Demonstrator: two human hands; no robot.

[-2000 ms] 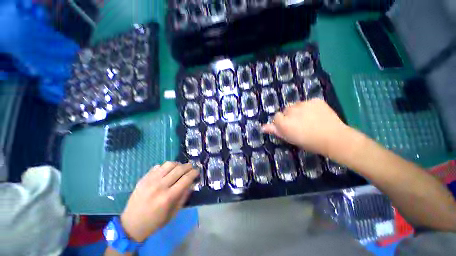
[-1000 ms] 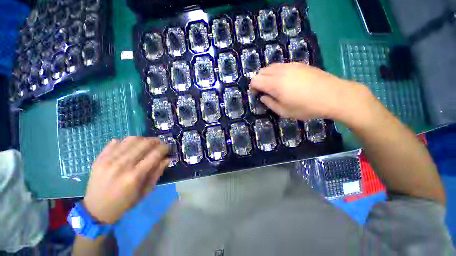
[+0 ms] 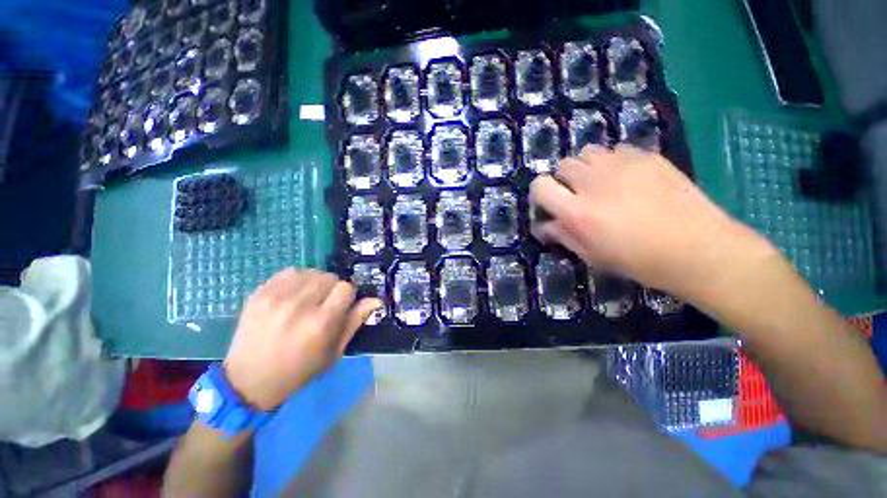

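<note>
A black blister tray (image 3: 443, 336) lies in front of me, with rows of pockets that each hold a silvery-rimmed electronic unit (image 3: 457, 289) with a dark centre. My right hand (image 3: 622, 209) is over the right part of the third row, fingers bent down onto a unit there; whether the fingertips hold a small part is hidden. My left hand (image 3: 297, 326) is at the tray's front left corner, fingertips at the first unit of the front row; whether it grips anything is unclear. A blue band (image 3: 222, 403) is on my left wrist.
A clear tray (image 3: 267, 238) with small black parts (image 3: 210, 202) lies left; another clear tray (image 3: 798, 229) with dark parts (image 3: 834, 167) lies right. A second black tray (image 3: 209, 73) is rear left, a black slab (image 3: 783, 53) rear right. A red basket (image 3: 757, 394) is below the bench edge.
The camera view has shifted between frames. My right hand stays around the third row's right part, with its fingers slightly changed. My left hand stays at the front left corner, its thumb now more visible.
</note>
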